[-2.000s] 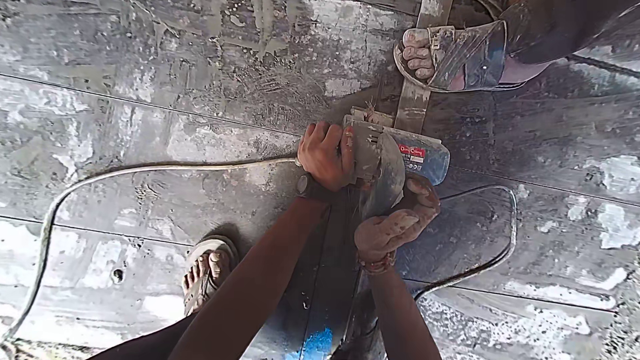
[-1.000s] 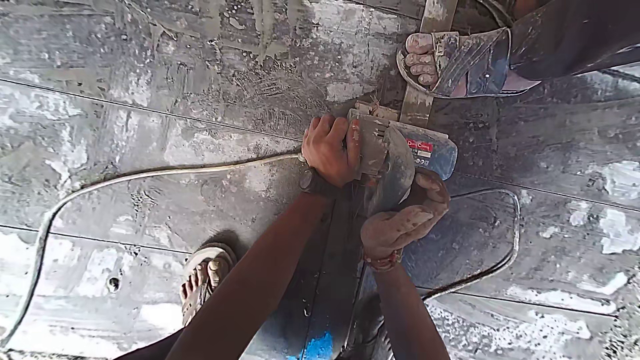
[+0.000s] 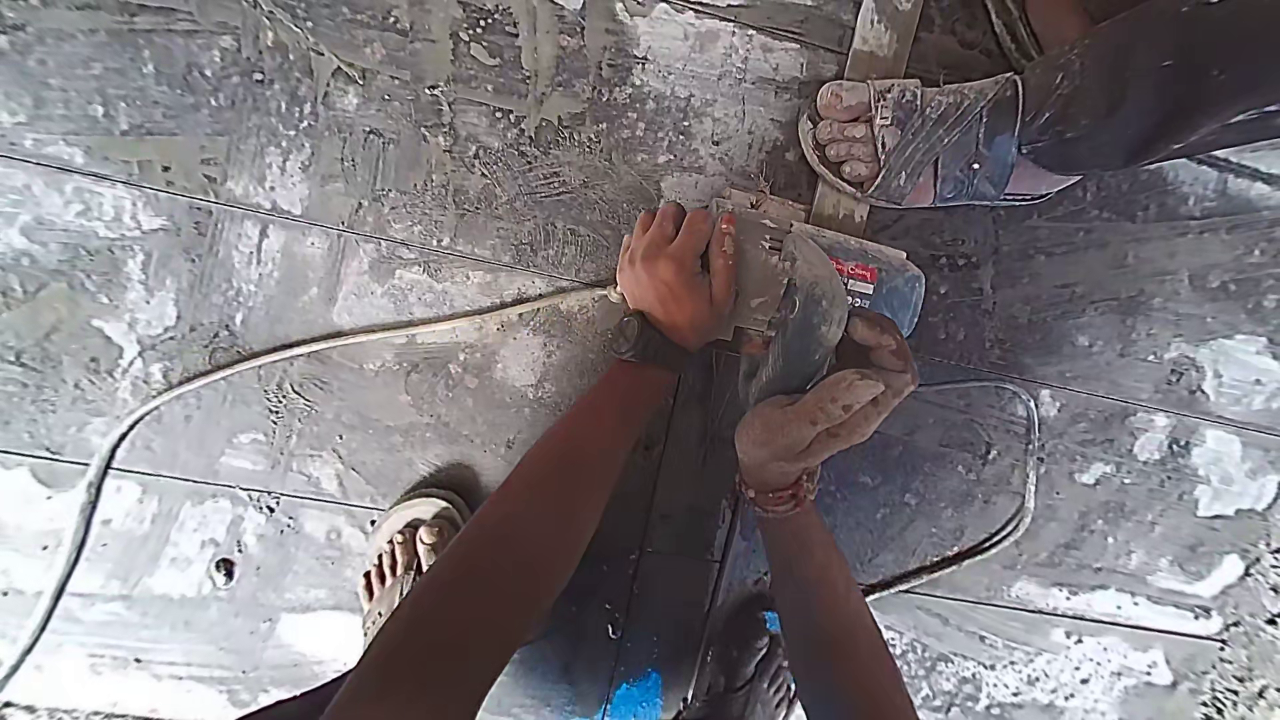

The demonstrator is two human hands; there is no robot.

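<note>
My left hand (image 3: 680,272), with a dark watch at its wrist, is closed around the cord end of a dusty circular power saw (image 3: 815,290) with a blue body, a red label and a rounded metal guard. My right hand (image 3: 830,395) cups the guard from its lower right side, fingers bent against the blue body. Part of the saw's underside is hidden. Beyond the saw lies a narrow flat strip (image 3: 880,40), perhaps wood, which runs under another person's sandal.
Another person's sandalled foot (image 3: 900,140) stands just beyond the saw. A pale cord (image 3: 330,338) runs left from my left hand, and a looped cord (image 3: 1030,450) lies at the right. My own sandalled foot (image 3: 400,560) is at lower left, on the stained panel floor.
</note>
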